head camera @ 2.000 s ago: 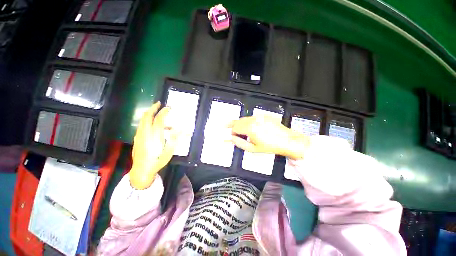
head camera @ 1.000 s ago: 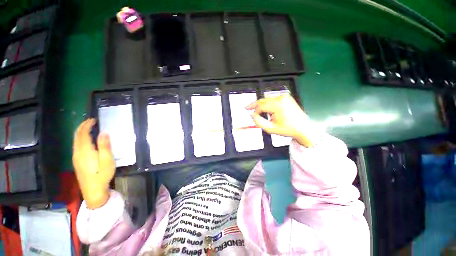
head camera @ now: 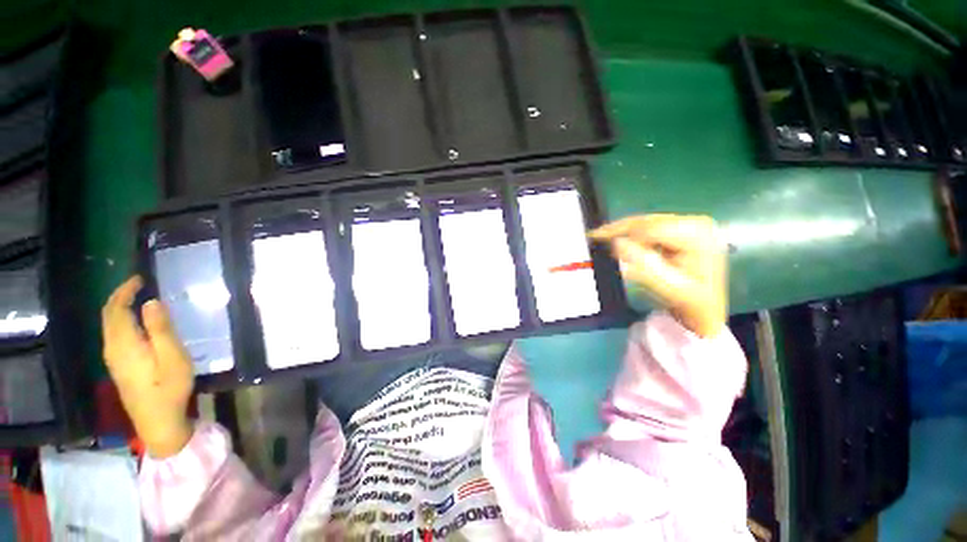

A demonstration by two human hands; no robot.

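The near tray [head camera: 240, 307] holds several lit phones side by side in front of me. The leftmost phone [head camera: 195, 296] has a greyer screen; the others are white. The rightmost phone [head camera: 559, 254] shows a short red bar. My left hand [head camera: 151, 360] rests at the near tray's left edge, thumb and fingers apart, holding nothing. My right hand [head camera: 670, 265] is just right of the rightmost phone, index finger pointing left at the tray's right edge, holding nothing that I can see. A dark phone [head camera: 300, 101] lies in the far tray [head camera: 600, 106].
A small pink device [head camera: 203, 55] sits in the far tray's left slot. Left-hand trays [head camera: 66, 212] with phones stand at the left edge. A right-hand tray [head camera: 763, 106] holds dark phones. A paper sheet [head camera: 93, 492] lies low left. A black crate [head camera: 843, 402] is lower right.
The view has shifted, and the trays now sit further left. My right hand has moved right across the phones to the last one. My left hand has moved to the tray's left edge.
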